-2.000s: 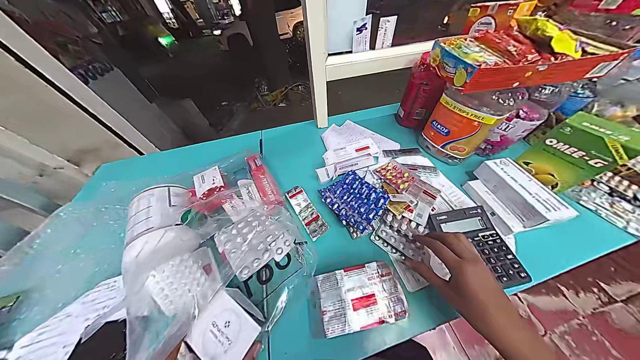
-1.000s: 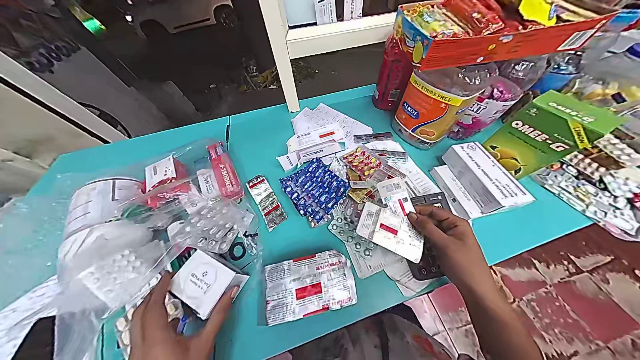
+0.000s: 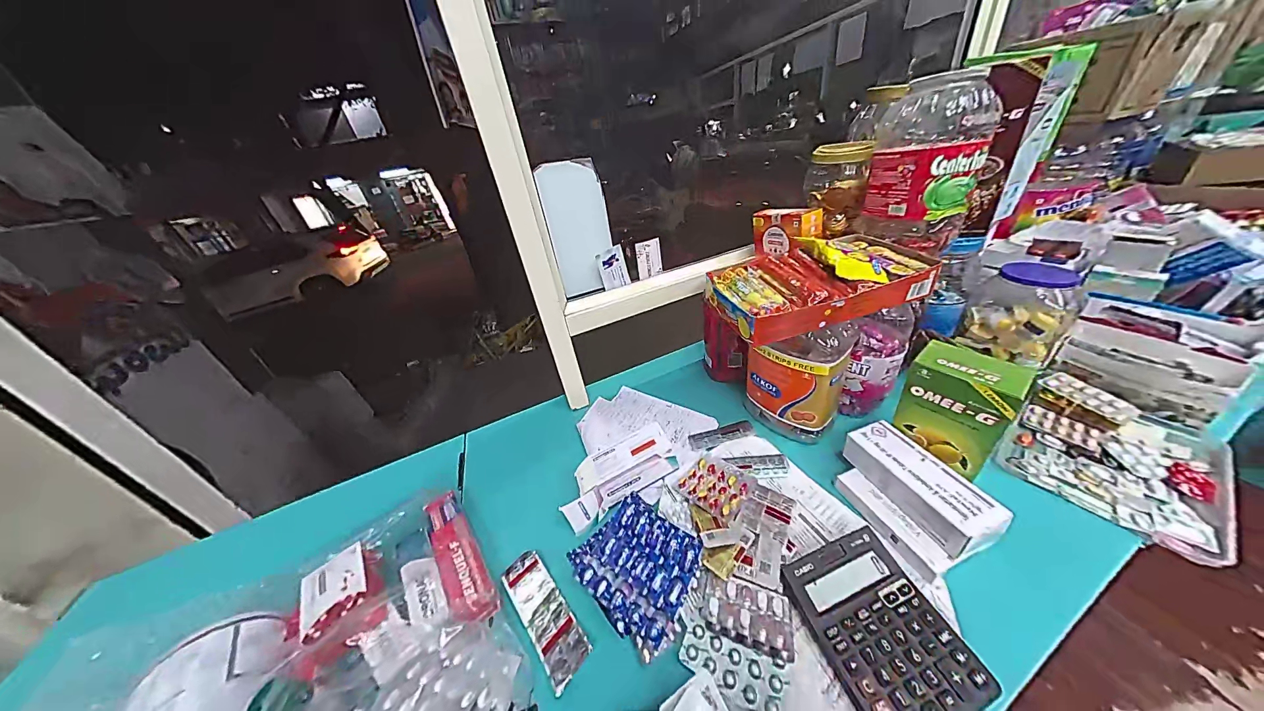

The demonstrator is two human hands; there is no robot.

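Observation:
Neither my left hand nor my right hand shows in the head view now. Blue blister strips (image 3: 637,573) lie mid-counter, beside a foil strip with red bands (image 3: 546,620). Right of them are a strip of red and yellow capsules (image 3: 715,488), silvery blister packs (image 3: 748,617) and a black Casio calculator (image 3: 889,622), over loose papers (image 3: 647,420). At the lower left a clear plastic bag (image 3: 395,553) holds blister strips and a red box (image 3: 461,563). Two white cartons (image 3: 928,489) lie right of the papers, by a green carton (image 3: 963,405).
Along the back right stand an orange-labelled plastic jar (image 3: 798,385), a red tray of sweets (image 3: 829,296) and a jar with a blue lid (image 3: 1027,311). A clear tray of blister strips (image 3: 1126,464) is at the right. A white window frame (image 3: 518,197) borders the turquoise counter (image 3: 336,504).
The view has tilted up. Both hands, seen a second ago at a small white box and at white packs by the calculator, are out of frame.

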